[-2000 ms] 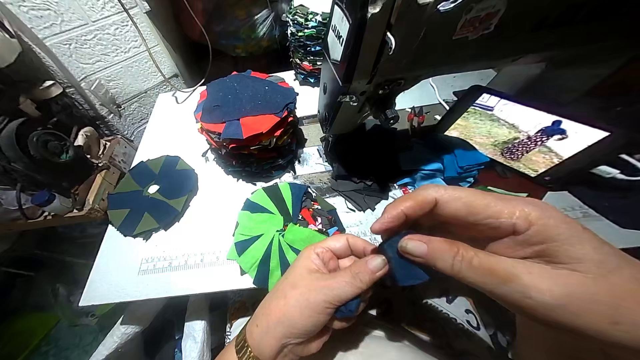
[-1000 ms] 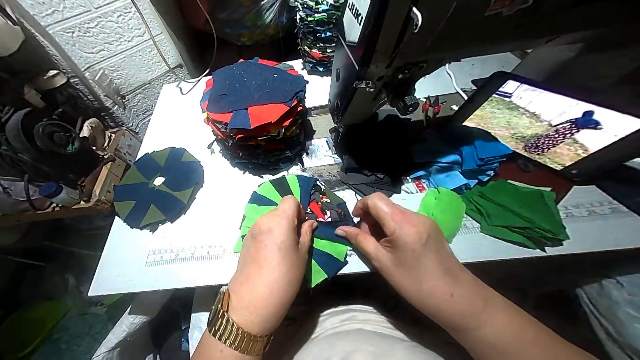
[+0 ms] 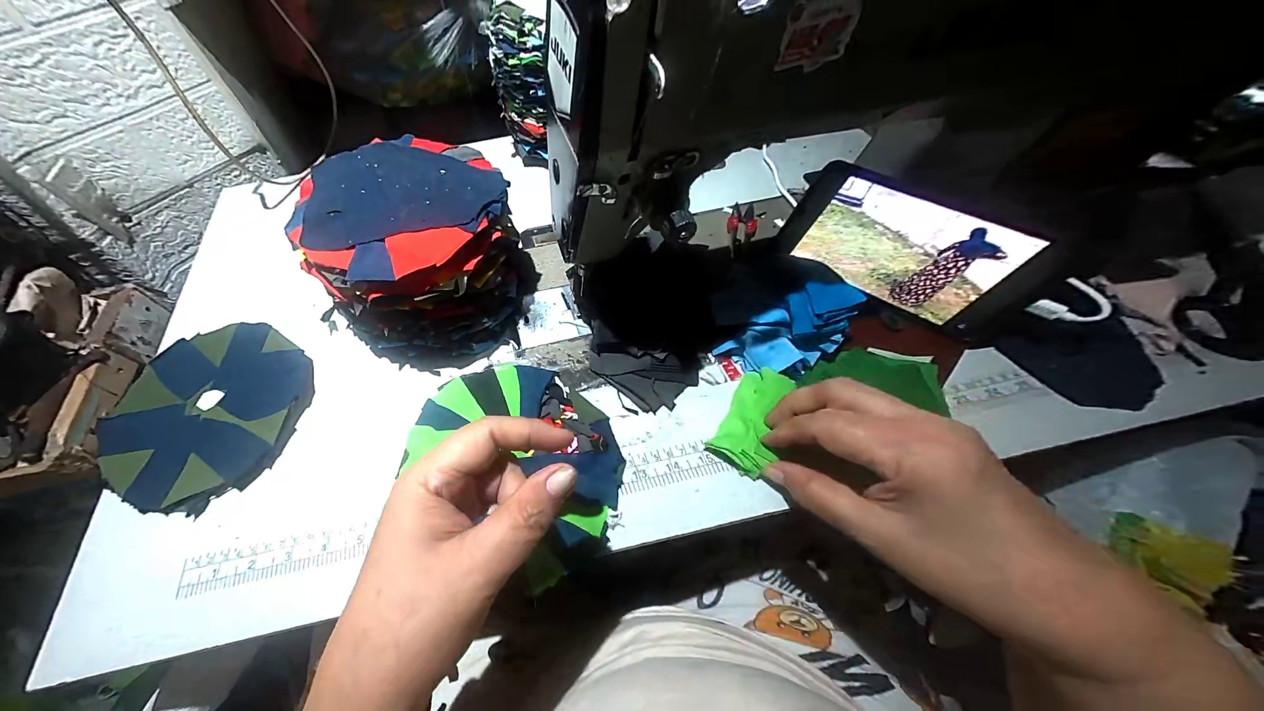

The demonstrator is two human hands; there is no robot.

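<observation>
My left hand (image 3: 484,504) hovers over the near side of a round patchwork piece (image 3: 494,390) of lime, navy and black fabric wedges, its thumb and forefinger apart and nothing seen between them. My right hand (image 3: 869,454) has its fingertips at a stack of lime green fabric pieces (image 3: 746,425); whether it pinches one is unclear. Dark green fabric pieces (image 3: 894,375) lie behind that hand, partly hidden. Blue fabric pieces (image 3: 800,321) and black ones (image 3: 647,370) sit farther back, by the sewing machine (image 3: 612,128).
A tall pile of round patchwork pieces (image 3: 405,197) stands left of the machine. Another round navy and olive piece (image 3: 207,410) lies at the table's left. Red-handled snips (image 3: 741,225) and a tablet (image 3: 923,252) are behind the fabric. A ruler scale (image 3: 267,563) runs along the table's front.
The navy piece my hands held two seconds ago was at the round patchwork one second ago. Since then my right hand has moved right to the lime stack, and my left thumb and forefinger have parted.
</observation>
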